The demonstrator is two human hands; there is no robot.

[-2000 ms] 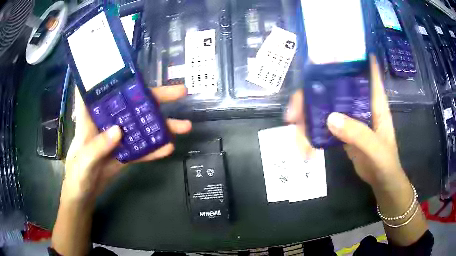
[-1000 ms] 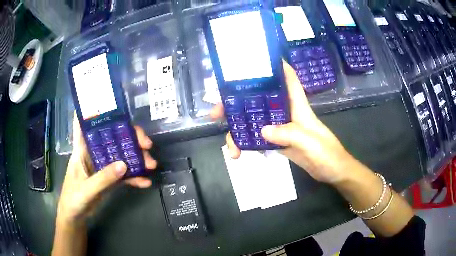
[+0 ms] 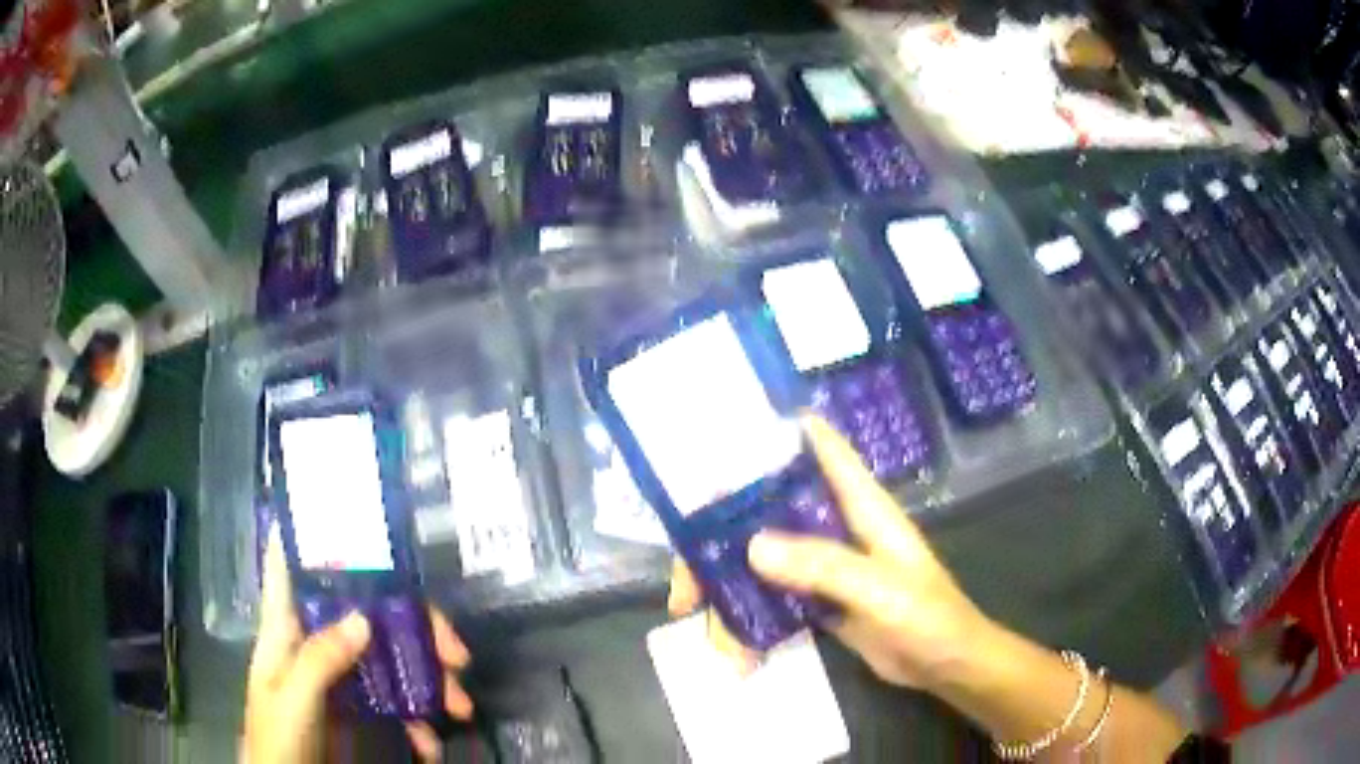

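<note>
My left hand (image 3: 321,664) holds a dark blue-purple keypad phone (image 3: 358,552) upright, its screen lit white and my thumb on the keys. My right hand (image 3: 850,575) holds a second keypad phone (image 3: 716,463), tilted, screen lit white, thumb on its keys. Both phones are above the near edge of a clear blister tray (image 3: 574,590). The tray holds phones face up with lit screens and others back up. Printed white slips (image 3: 489,493) lie in pockets between my hands. A white card (image 3: 753,709) lies under my right hand. A black battery (image 3: 537,734) is at the bottom edge, blurred.
A smartphone (image 3: 142,597) lies on the green bench at the left. A white fan base (image 3: 93,391) holding small items stands behind it. More phone trays (image 3: 1238,403) are at the right, beside a red stool (image 3: 1298,642). Papers (image 3: 1029,75) lie at the back right.
The view has tilted up and shows the tray's back row. Both hands and phones sit lower in the picture. The right phone is tilted more. Both hands still hold their phones.
</note>
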